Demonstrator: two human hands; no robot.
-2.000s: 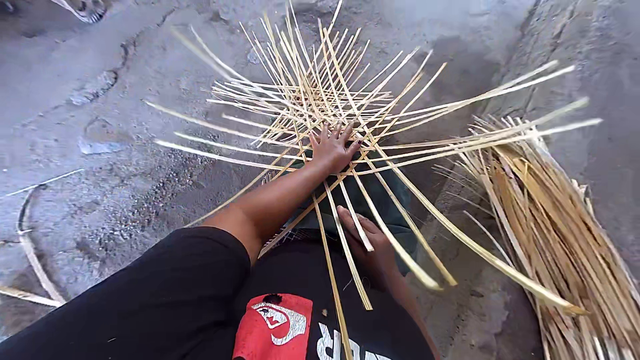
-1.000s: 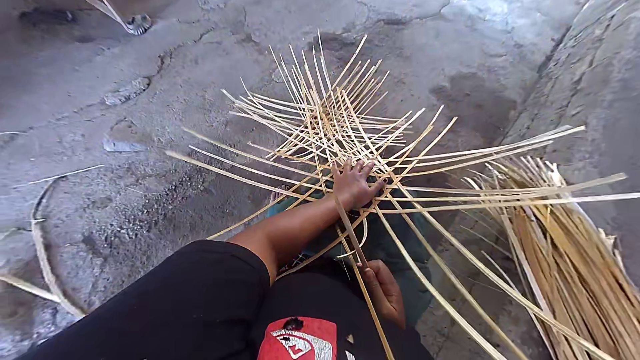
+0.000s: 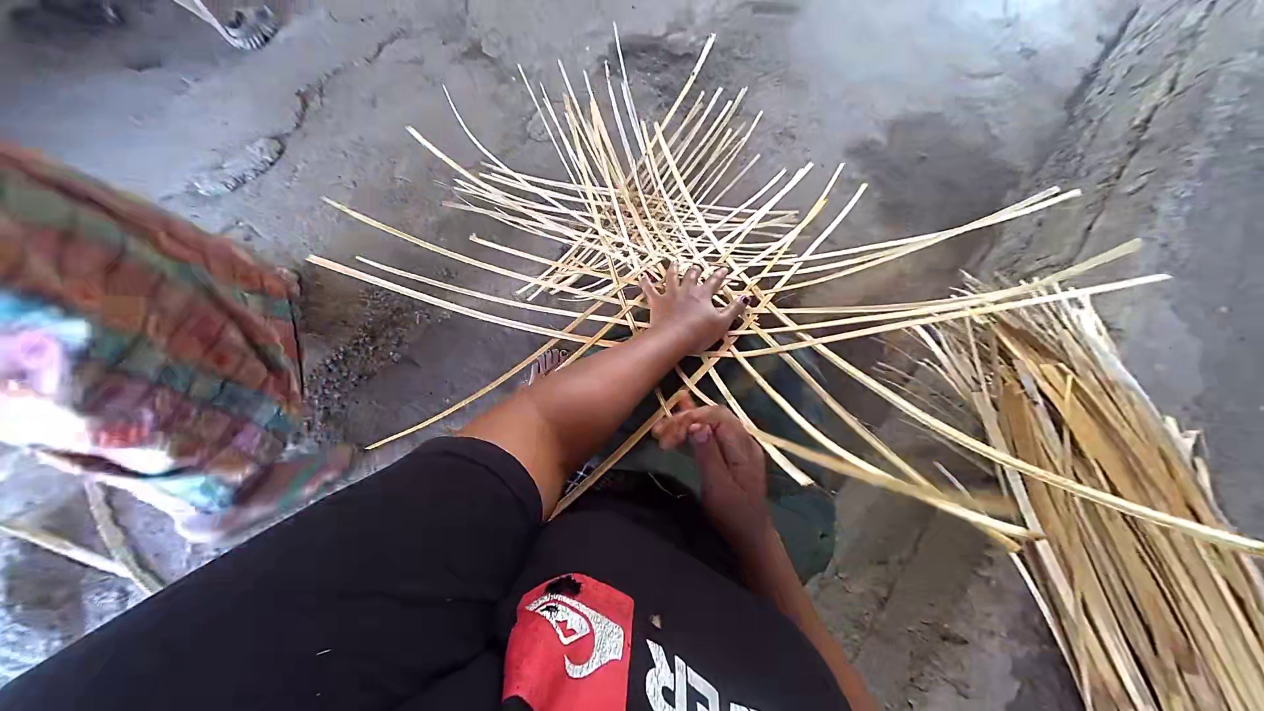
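A piece of open weaving made of pale plant-fibre strips (image 3: 632, 222) spreads out before me, its loose ends fanning to all sides. My left hand (image 3: 691, 308) lies flat on the woven part near its close edge, fingers spread over the crossings. Close to my lap, my right hand (image 3: 719, 449) is raised with curled fingers beside the near strips; a strip end passes by its fingertips, and whether it is pinched is not clear.
A large bundle of dry strips (image 3: 1116, 474) lies on the concrete floor (image 3: 889, 69) at the right. A blurred patterned cloth (image 3: 148, 346), seemingly a passing person's clothing, fills the left side. Loose strips (image 3: 109, 538) lie below it. A ridge runs along the floor at the right.
The patterned cloth has come into view at the left. My right hand has moved up from beside the long strip toward the near edge of the weaving. My left hand remains on the weaving.
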